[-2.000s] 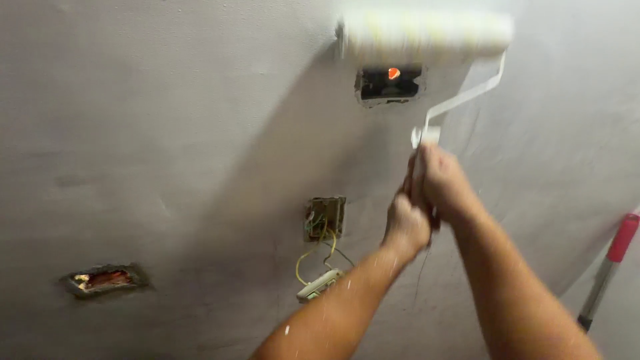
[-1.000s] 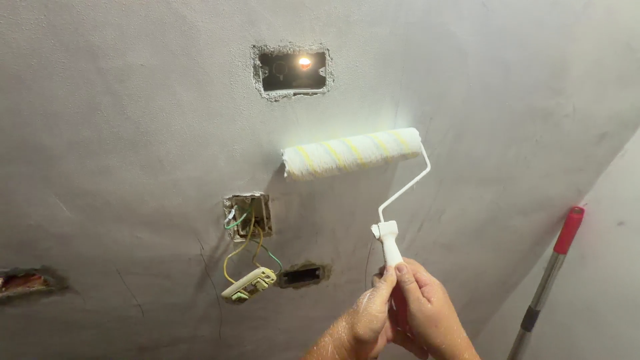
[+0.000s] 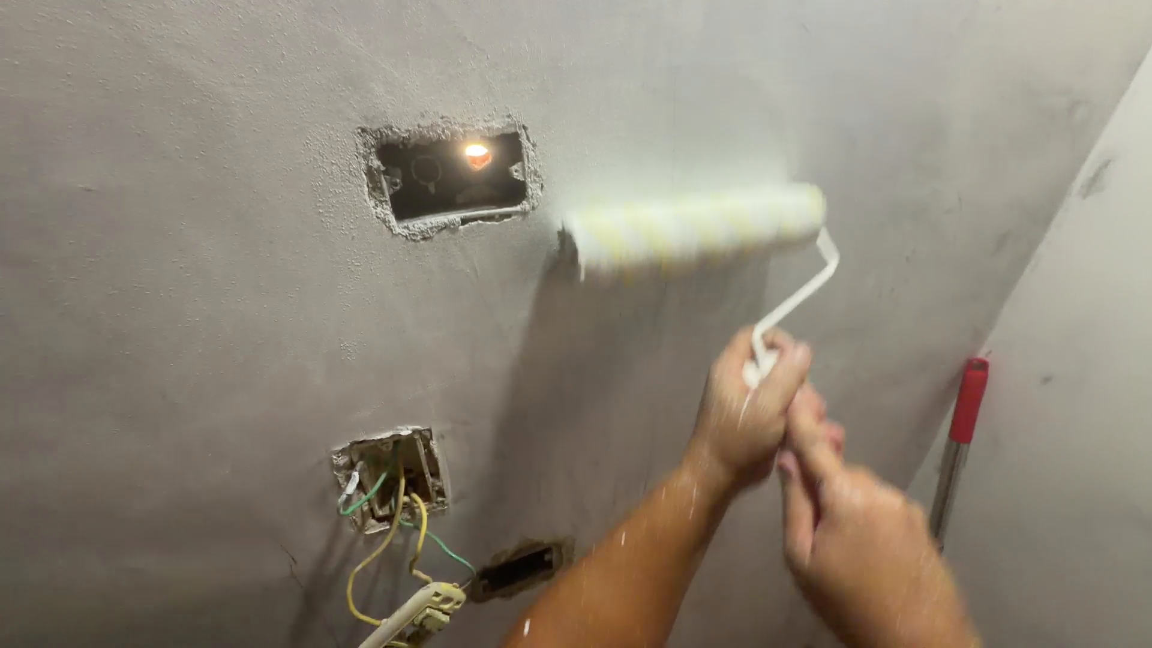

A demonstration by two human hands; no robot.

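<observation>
A paint roller (image 3: 697, 229) with a white, yellow-striped sleeve lies against the grey wall (image 3: 225, 297), right of the upper electrical box opening. Its white wire frame (image 3: 801, 288) runs down to the handle, which both hands grip. My left hand (image 3: 751, 405) closes around the top of the handle, just below the frame. Lower and to the right, my right hand (image 3: 846, 495) is wrapped around the lower part, so most of the handle is hidden. The sleeve and hands are slightly blurred. White specks dot my left forearm.
The upper box opening (image 3: 450, 175) has rough edges and a glowing orange spot inside. Below, yellow and green wires lead from a square box (image 3: 391, 477) to a dangling socket fitting (image 3: 418, 616). A narrow slot (image 3: 520, 569) is beside it. A red-gripped metal pole (image 3: 969, 400) leans at right.
The roller went from over the upper box opening to below and right of it, and is now higher, beside that opening. My left hand has shifted up the handle to near the frame.
</observation>
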